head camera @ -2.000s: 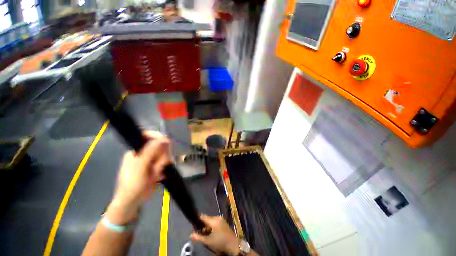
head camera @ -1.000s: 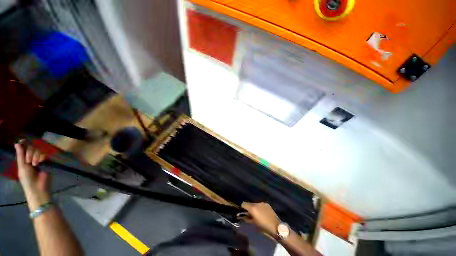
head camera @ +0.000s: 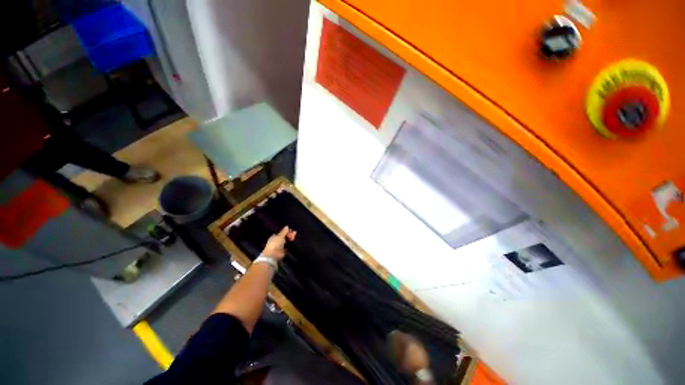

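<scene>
A wooden-edged tray [head camera: 323, 214] full of long black straps [head camera: 330, 278] stands below me, against the white cabinet side. My left hand [head camera: 278, 244] is over the far part of the tray, with its fingers curled at the straps; whether it grips one is hard to tell. My right hand [head camera: 409, 353] is blurred over the near part of the straps, and its fingers are not clear.
An orange control box [head camera: 481, 83] with a red button juts out at upper right. A grey-green stool [head camera: 244, 139] and a dark bucket [head camera: 188, 199] stand beyond the tray. Another person's shoe [head camera: 141, 174] is on a wooden board. A blue bin [head camera: 113, 34] is at upper left.
The long black bundle that both hands held in the air is no longer held up. Both hands have moved over the tray of straps, and the view has shifted with the head.
</scene>
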